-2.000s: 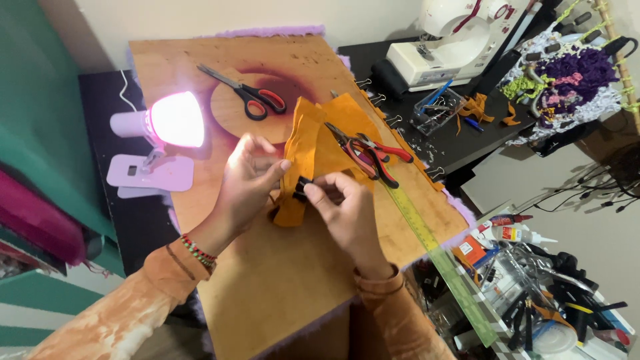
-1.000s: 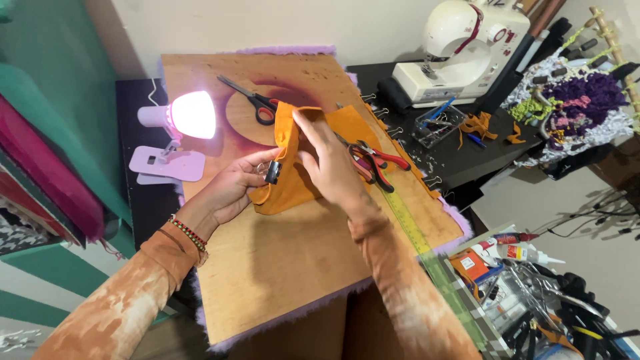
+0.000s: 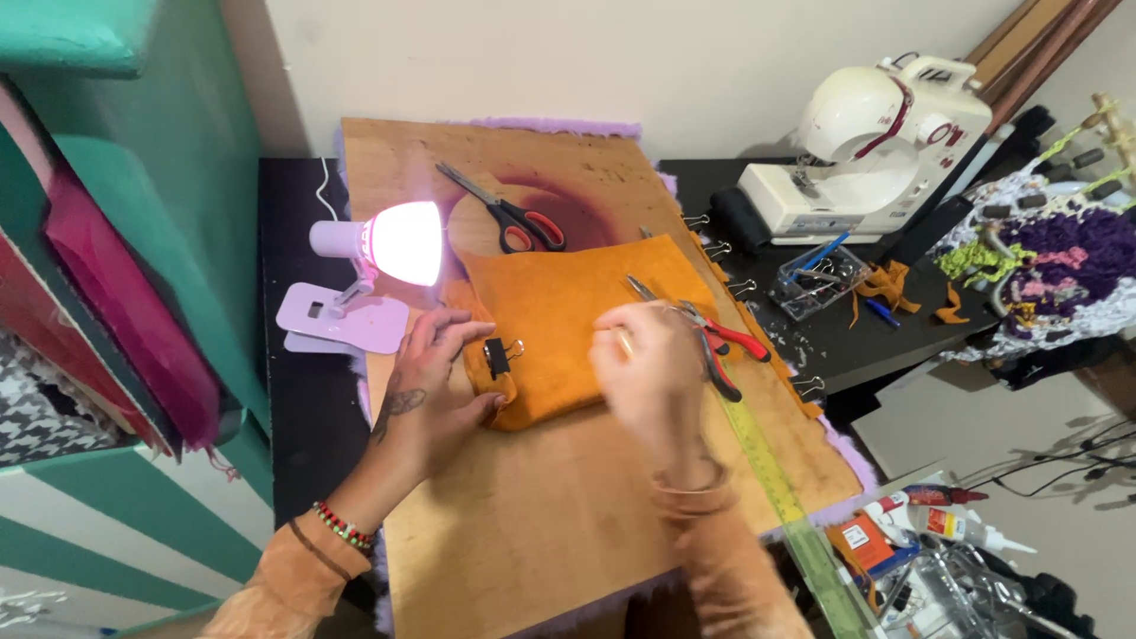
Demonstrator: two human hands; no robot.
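Orange suede-like material (image 3: 568, 311) lies folded on the wooden board (image 3: 541, 524), with a black binder clip (image 3: 497, 357) on its rolled left edge. My left hand (image 3: 435, 382) rests at that edge, thumb and fingers apart on either side of the clip. My right hand (image 3: 648, 364), blurred and with curled fingers, is over the right part of the material; whether it holds anything is unclear. Just beyond it lie pliers with red and black handles (image 3: 719, 342). Black and red scissors (image 3: 506, 213) lie open near the board's far side.
A lit lilac clip lamp (image 3: 355, 328) stands left of the board. A yellow ruler (image 3: 763, 461) lies along the right. Beyond are a white sewing machine (image 3: 861, 160) and a clear box of clips (image 3: 816, 280). A container of tools and glue (image 3: 941, 568) is at lower right.
The material, raised between my hands a second ago, now lies spread flatter on the board. My right hand has moved off its folded left part to the right.
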